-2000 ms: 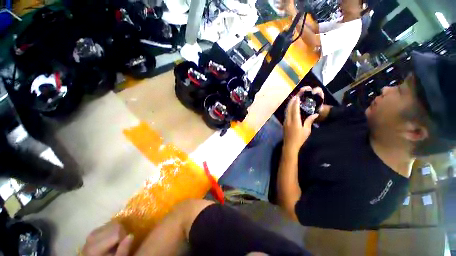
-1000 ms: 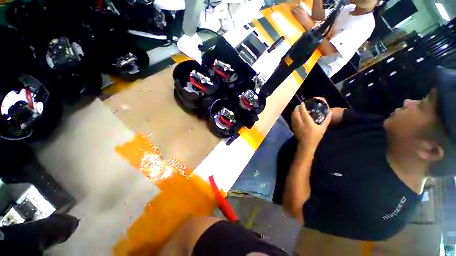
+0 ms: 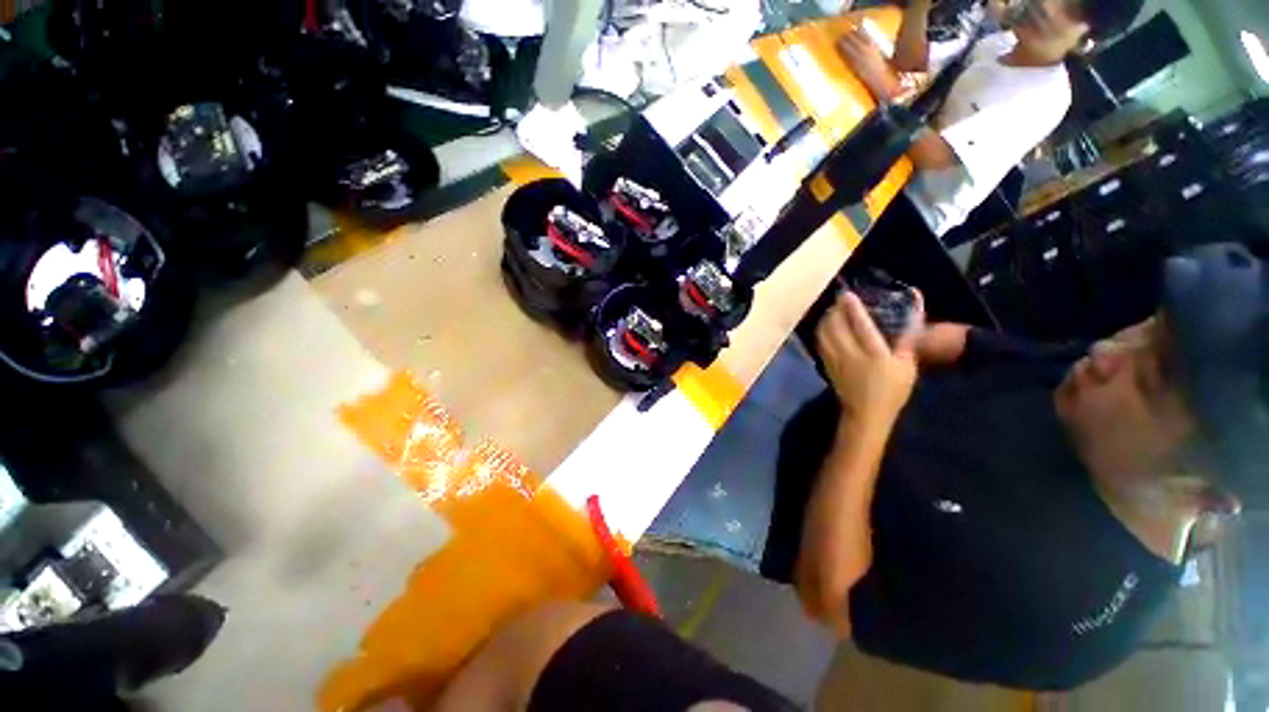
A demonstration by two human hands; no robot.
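Observation:
Part-built units [image 3: 642, 342] with silver, white and red insides stand in a small group on the bench beyond the orange tape. A larger open unit [image 3: 86, 299] with a white inner plate and a red wire lies at the far left. My right forearm shows at the bottom centre, cut off by the lower edge, and my right hand is out of the picture. My left hand is not in view. A red air blow gun, apparently, [image 3: 622, 559] lies at the bench edge beside my arm.
A neighbouring worker [image 3: 1002, 515] at the right holds a black part [image 3: 885, 305] in both hands. Another person in white sits farther back. Crowded black units fill the upper left. A black upright tool body [image 3: 105, 647] and a pale grey box [image 3: 86, 570] stand at the lower left.
My right hand, seen at the bottom two seconds ago, has left the picture. The view has shifted, showing more of the neighbouring worker. The neighbour's hands have turned the black part.

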